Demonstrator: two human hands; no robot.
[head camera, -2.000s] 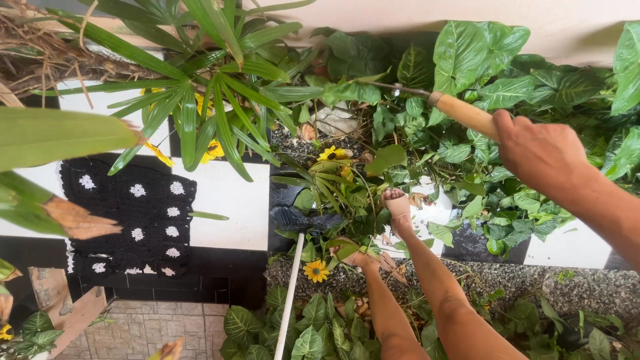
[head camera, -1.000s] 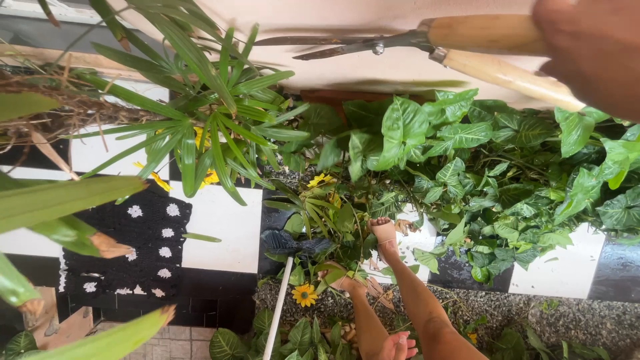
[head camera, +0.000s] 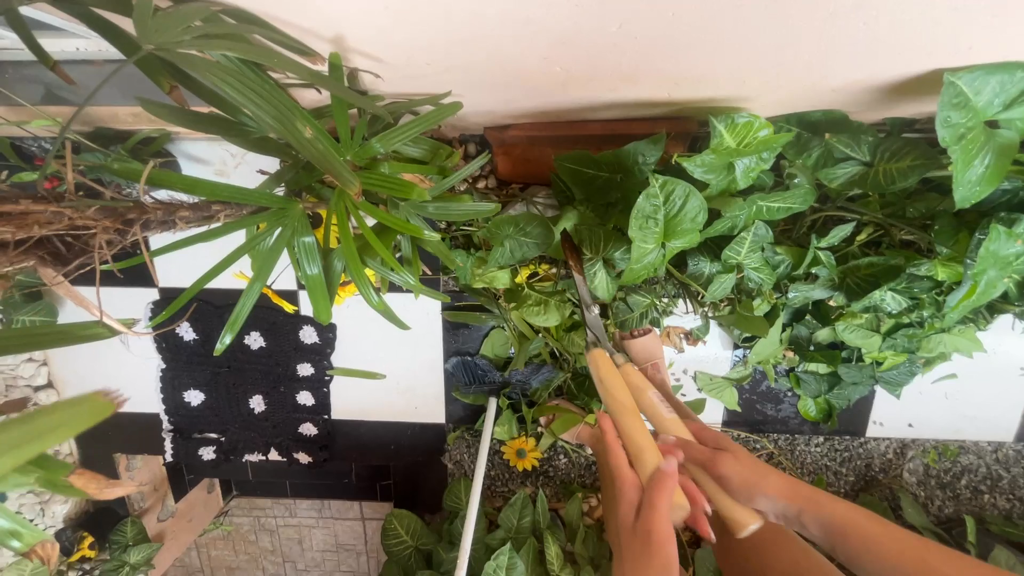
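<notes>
Wooden-handled garden shears (head camera: 600, 328) point up and left, with their rust-stained blades close together over the foliage. My left hand (head camera: 640, 496) is wrapped around the left handle. My right hand (head camera: 720, 464) holds the other handle just beside it. The blade tips lie among the broad green leaves of an arrowhead plant (head camera: 668, 220), near yellow flowers partly hidden by leaves. Below the blades, one bare foot (head camera: 644, 348) stands by the plants; the other foot is mostly covered by leaves and the left hand. Whether the blades touch a stem, I cannot tell.
A broom (head camera: 480, 472) with dark bristles lies left of my hands. A black crocheted mat (head camera: 248, 384) with white flowers is on the checkered tiles (head camera: 388, 360). Palm leaves (head camera: 296, 224) hang at upper left. A terracotta planter (head camera: 528, 152) stands against the pale wall (head camera: 640, 56).
The shears have come down from in front of the wall into the leaves, and their blades have drawn together. My left hand, apart from them a second ago, now holds a handle.
</notes>
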